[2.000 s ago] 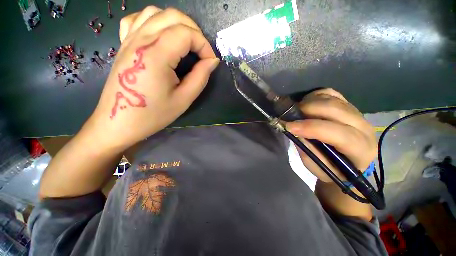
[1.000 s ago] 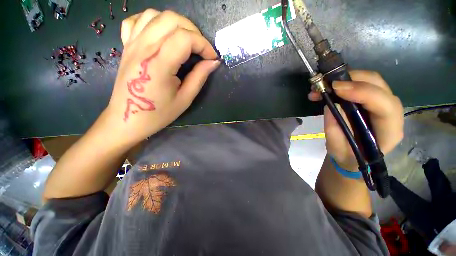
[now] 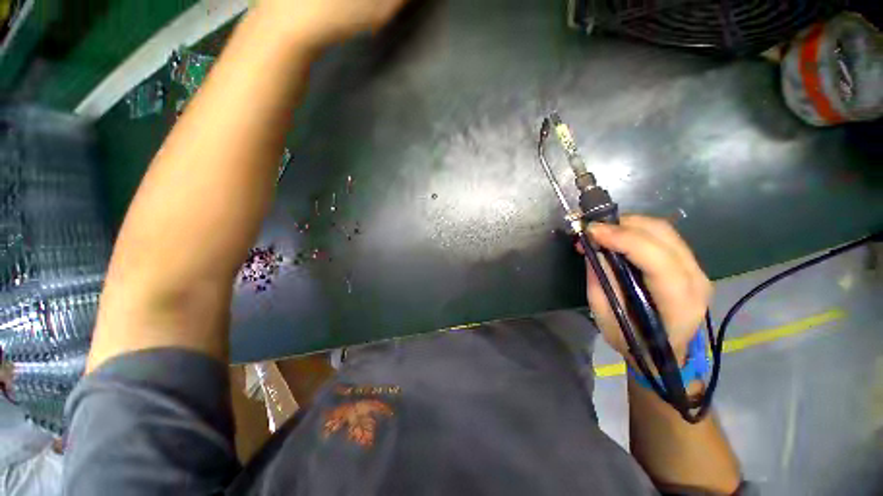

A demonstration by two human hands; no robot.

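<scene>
My right hand [image 3: 651, 281] holds the black soldering iron [image 3: 634, 295] by its handle, over the right part of the dark green bench top [image 3: 407, 281]. Its metal tip points up and away, with a thin bent metal tube alongside. My left arm reaches up to the top edge. My left hand [image 3: 339, 12] is cut off there, so its fingers and anything in them are hidden. A pile of small dark red components [image 3: 259, 268] lies right of my left forearm, with a few loose ones nearby. Green circuit boards [image 3: 150, 97] lie at the upper left, partly behind my forearm.
A black round fan grille [image 3: 712, 21] stands at the top right. A grey roll with an orange-red band [image 3: 835, 73] is at the right edge. A tall ribbed translucent stack [image 3: 48, 223] stands at the far left. The iron's black cable [image 3: 784, 268] trails right.
My left hand has moved from the board up to the top edge. The green and white board no longer shows. My right hand has shifted slightly down with the iron. The view has shifted.
</scene>
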